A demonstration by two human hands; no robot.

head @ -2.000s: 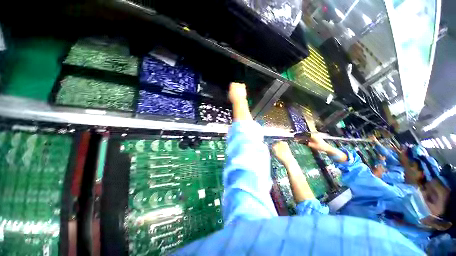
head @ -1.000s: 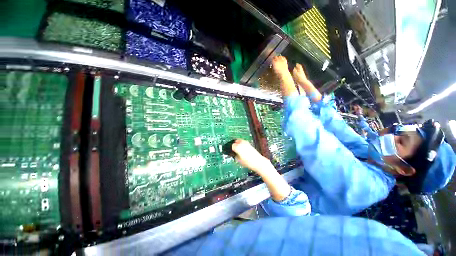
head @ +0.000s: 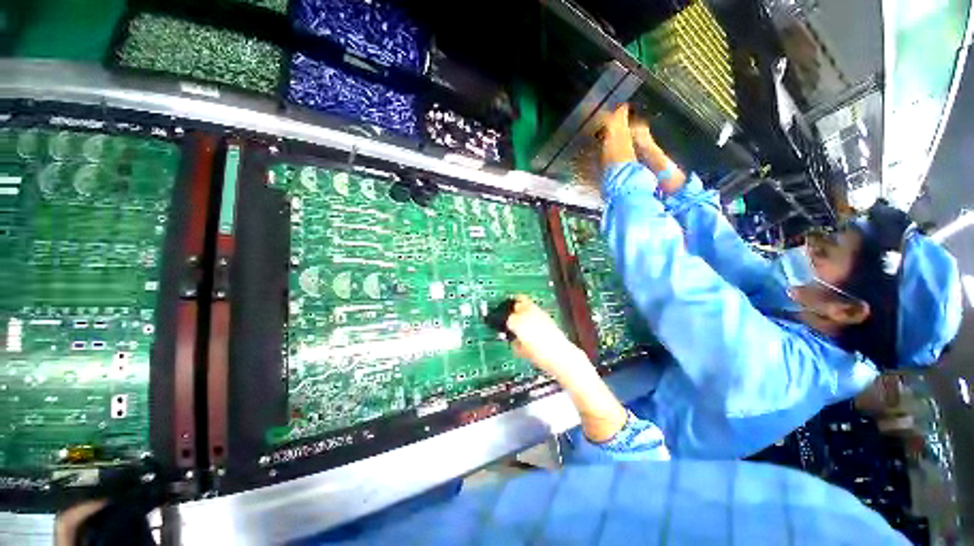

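Observation:
A large green printed circuit board [head: 374, 251] with white outlines lies in a black carrier. My right hand [head: 521, 322], with black coverings on the fingertips, is over the board's right half, its fingertips close together. Whether it holds a small part cannot be told. What looks like my left hand [head: 77, 523] is at the bottom left corner, blurred, dark-covered and cut off by the edge, near the carrier of the left board [head: 80, 267]. Its fingers and anything in them are hidden.
Reddish-brown crossbars [head: 203, 320] stand between the boards. A metal rail [head: 310, 130] runs behind, and a near rail [head: 427, 459] in front. Bins hold pale green parts [head: 203, 51], blue parts [head: 352, 91] and pale-tipped small parts [head: 465, 133]. A person [head: 705, 320] reaches to bins at right.
The long sleeved arm over the bins in the oldest frame is gone. My right hand has moved left onto the board and stays there. The left hand now shows at the bottom left. The view has shifted.

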